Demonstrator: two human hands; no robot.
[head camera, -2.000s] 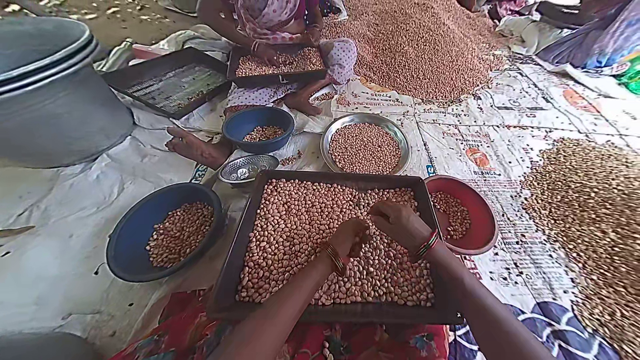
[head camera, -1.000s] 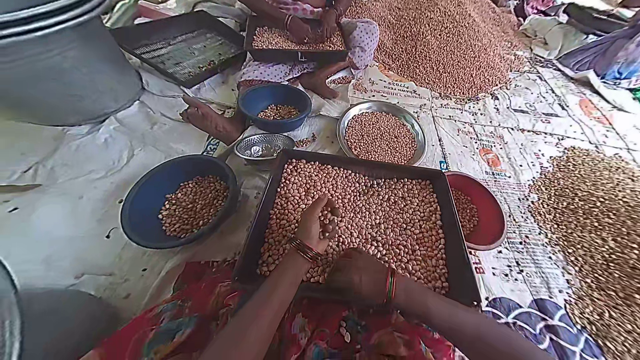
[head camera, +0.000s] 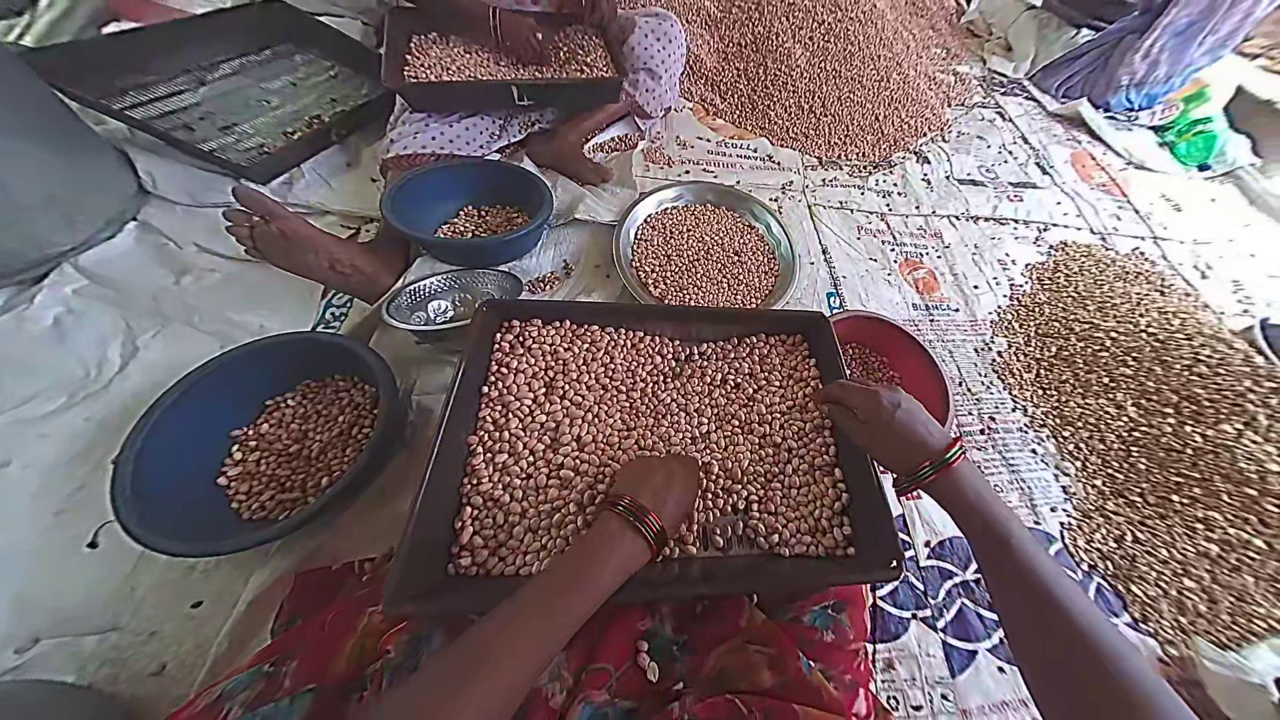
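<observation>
A dark rectangular tray (head camera: 645, 585) rests across my lap, spread with pinkish-brown shelled nuts or seeds (head camera: 570, 420). Down among them near the tray's front middle is my left hand (head camera: 655, 485), its fingers curled and hidden beneath it, so what it holds cannot be seen. My right hand (head camera: 885, 420) is at the tray's right rim, fingertips bent together above the edge beside a red bowl (head camera: 925, 365) with some kernels inside. Whether those fingers pinch anything does not show. A bare patch of the tray's slotted floor lies right of my left hand.
Left of the tray stands a blue basin (head camera: 180, 450) with kernels; beyond are a perforated metal dish (head camera: 450, 300), a blue bowl (head camera: 400, 205) and a steel plate (head camera: 625, 245). A co-worker's foot (head camera: 310, 250) and hands (head camera: 525, 38) are ahead. Heaps lie at the back (head camera: 820, 80) and right (head camera: 1150, 440).
My right hand has moved from the tray's front to its right rim. My left hand, raised with an open palm a second ago, is now lowered onto the kernels.
</observation>
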